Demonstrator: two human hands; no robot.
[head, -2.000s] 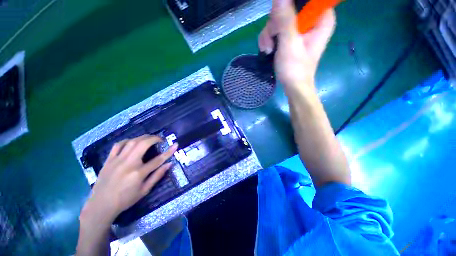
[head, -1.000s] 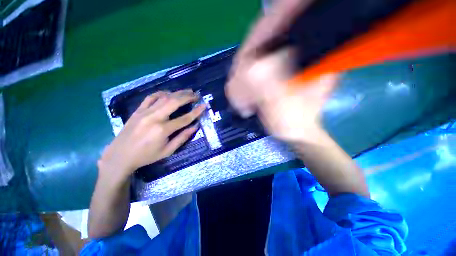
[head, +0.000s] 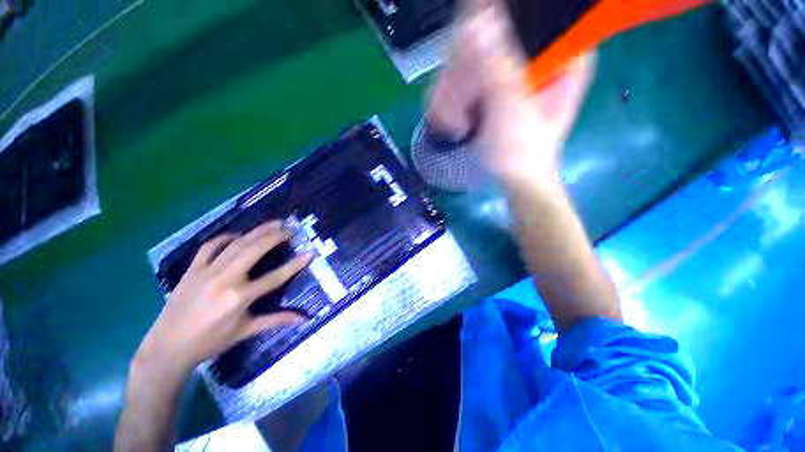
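Observation:
A black plastic housing (head: 353, 221) lies tilted on a silvery protective sheet (head: 379, 309). White angular areas and a silver-grey centre strip (head: 328, 275) show on it. My left hand (head: 221, 296) rests spread on the housing's left half, fingertips near the strip; nothing shows held in it. My right hand (head: 507, 110) is raised, blurred, and grips an orange and black electric screwdriver (head: 591, 35), cut off by the top edge. It is over a round perforated screw dish (head: 439, 163), partly hiding it. The bit and any screw cannot be made out.
Another black housing on a sheet (head: 48, 168) lies at the left on the green surface (head: 221, 115). A further one (head: 410, 22) is at the top, cut off. Dark stacked material (head: 768, 57) stands at the upper right. A bright blue area lies at the lower right.
From one second ago, my right hand with the screwdriver has moved from over the housing to the dish. My left hand remains on the housing. The camera view has shifted and rotated.

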